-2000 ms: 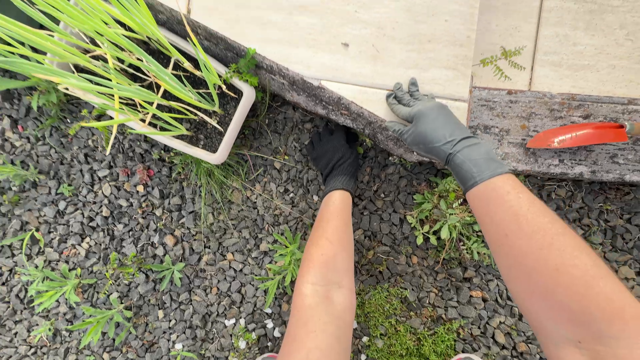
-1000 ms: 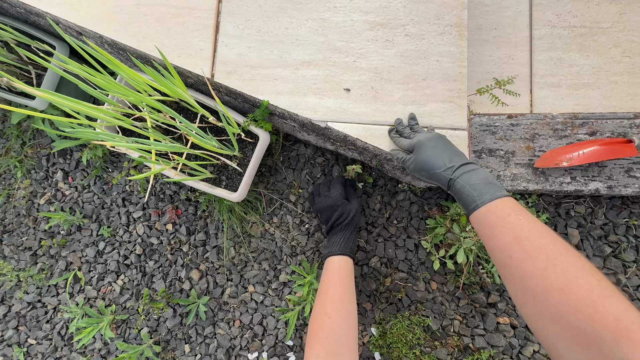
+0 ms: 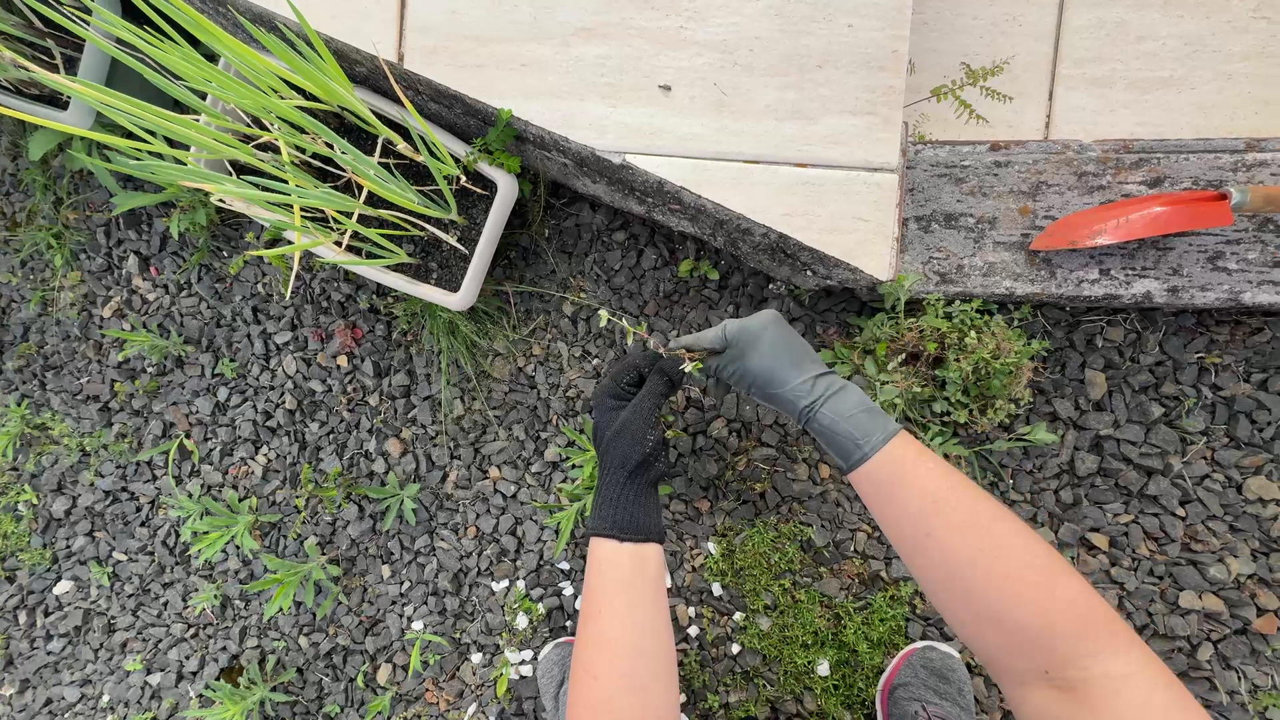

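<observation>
My left hand (image 3: 632, 430), in a black knit glove, is closed on a thin weed sprig (image 3: 640, 335) with small pale green leaves, just above the dark gravel (image 3: 520, 420). My right hand (image 3: 780, 375), in a grey rubber glove, meets it from the right, its fingertips at the same sprig; whether they pinch the stem is hard to tell. A leafy clump of weeds (image 3: 950, 365) grows right of my right hand, against the stone edge.
A pale planter (image 3: 490, 240) with long green leaves stands at upper left. The dark stone edging (image 3: 640, 195) borders beige tiles (image 3: 650, 80). An orange-red hand trowel (image 3: 1140, 218) lies on the edging at right. Green weeds (image 3: 295, 580) and moss-like growth (image 3: 810, 620) dot the gravel.
My right hand has left the tile edge and come down beside my left hand. My left hand has moved away from the edging and now holds the sprig.
</observation>
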